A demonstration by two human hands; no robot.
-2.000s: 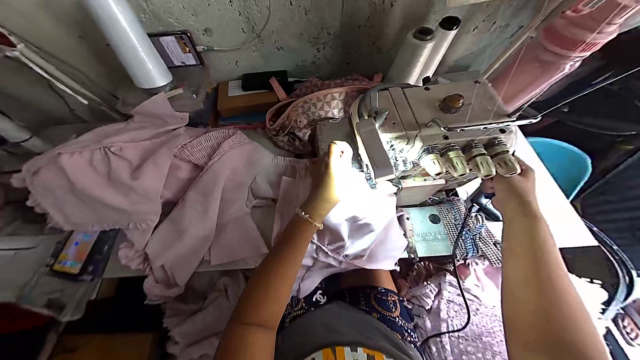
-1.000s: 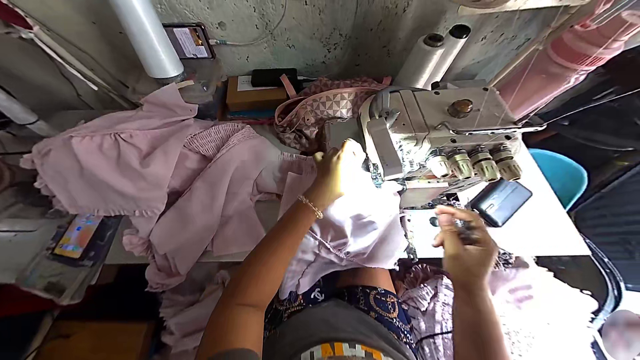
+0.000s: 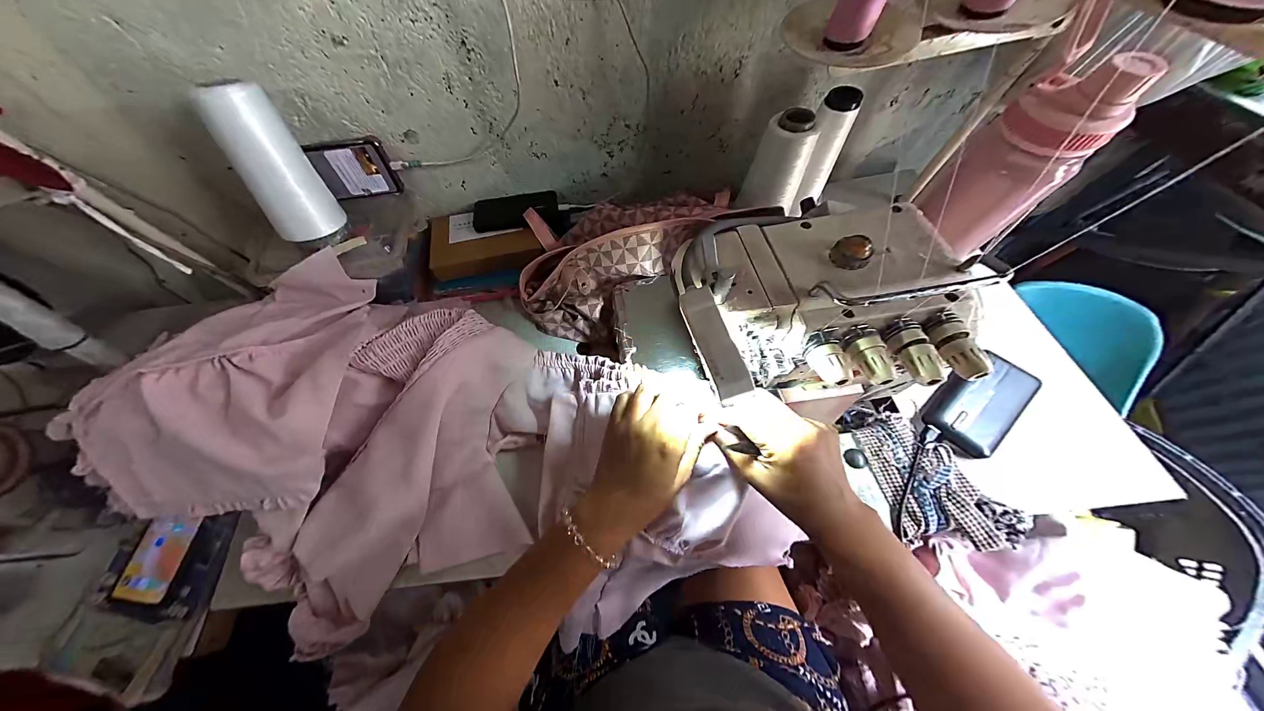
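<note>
Just in front of the overlock sewing machine (image 3: 820,267), my left hand (image 3: 647,454) grips the gathered edge of a pale pink garment (image 3: 434,425). My right hand (image 3: 785,454) meets it there, its thumb and fingers pinched at the same cloth, with a small dark tool (image 3: 746,446), perhaps thread snips, partly hidden in the palm. Bright light falls on both hands. The garment spreads left over the table, and part of it hangs over the front edge above my lap. The machine's needle area is hidden.
White thread cones (image 3: 780,163) stand behind the machine. A black power bank (image 3: 983,405) and checked cloth (image 3: 913,474) lie to its right, near a teal chair (image 3: 1091,331). A patterned bag (image 3: 612,262) and phone (image 3: 355,168) are at the back. More pink cloth (image 3: 1096,612) lies at lower right.
My right hand has moved from the machine's right side to the cloth beside my left hand. The left hand stays on the garment. The view has shifted somewhat.
</note>
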